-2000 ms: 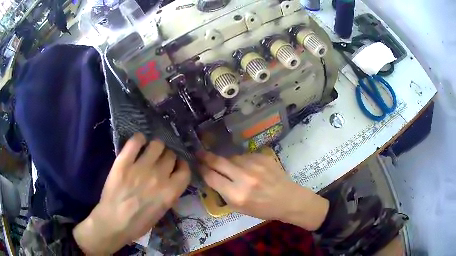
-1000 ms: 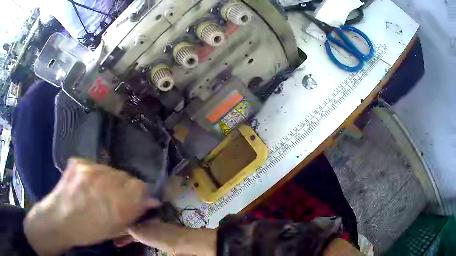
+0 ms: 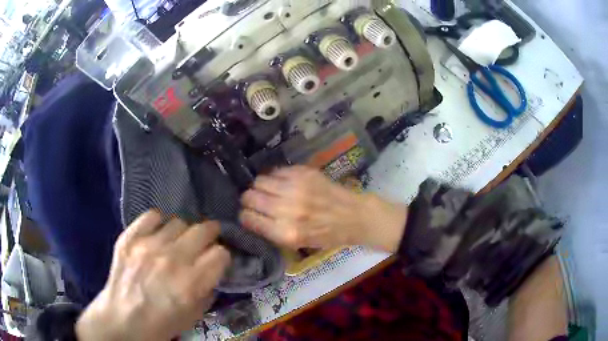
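A dark grey, finely striped fabric piece [image 3: 157, 176] lies at the left end of the cream overlock machine [image 3: 333, 86], running in under its front metal parts. A navy garment [image 3: 70, 173] is heaped left of it. My left hand [image 3: 163, 266] grips the grey fabric near its front part with curled fingers. My right hand [image 3: 313, 210] rests on the fabric's right edge, close to the needle area; its fingertips are pressed on the cloth. The fabric's folded front end hangs near the table edge between my hands. The needle itself is hidden.
Blue-handled scissors [image 3: 495, 96] lie on the white table [image 3: 460, 156] at right, beside a white scrap [image 3: 489, 41] and dark-handled snips. A yellow-framed opening [image 3: 313, 261] shows partly under my right hand. A clear plastic guard [image 3: 113, 50] stands at the machine's left end.
My right hand has moved up from the front of the table to the cloth by the machine. My left hand has shifted right. The grey fabric lies flatter, and the view has shifted.
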